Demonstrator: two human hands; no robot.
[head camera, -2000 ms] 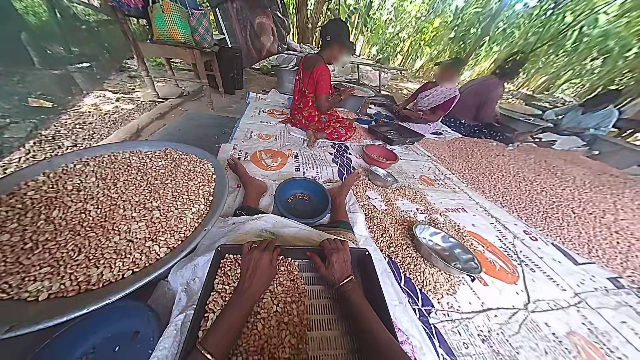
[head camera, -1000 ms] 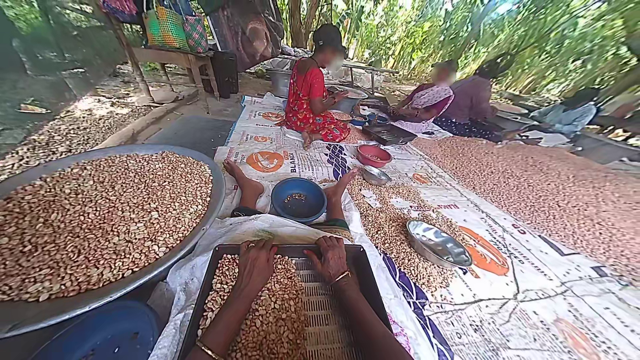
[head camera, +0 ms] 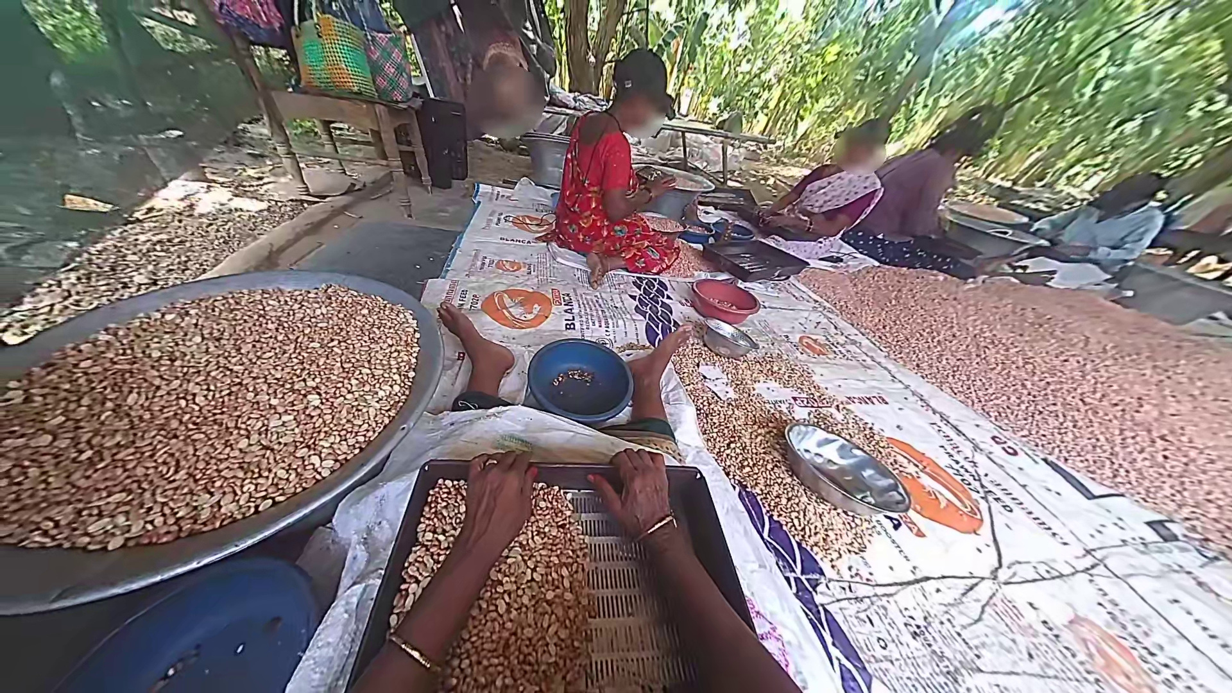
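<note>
A dark rectangular tray with a slotted bottom (head camera: 621, 602) lies across my lap on white cloth. Split nuts, probably peanuts (head camera: 520, 602), cover its left and middle part, while slots show at the right. My left hand (head camera: 500, 496) rests at the tray's far rim, fingers curled over it. My right hand (head camera: 637, 491) is at the same rim, a little to the right, its fingers also bent over the edge. Beyond the tray, a blue plastic bowl (head camera: 580, 380) with a few nuts in it sits between my feet.
A wide metal basin (head camera: 428, 385) heaped with nuts stands at left, above a blue basin (head camera: 207, 626). At right, a steel bowl (head camera: 847, 469) sits among nuts on the printed sack sheet (head camera: 1011, 597). Beyond are a red bowl (head camera: 725, 300) and several seated people, one in red (head camera: 611, 192).
Both hands stay at the tray's far rim. The nuts in the tray look much the same.
</note>
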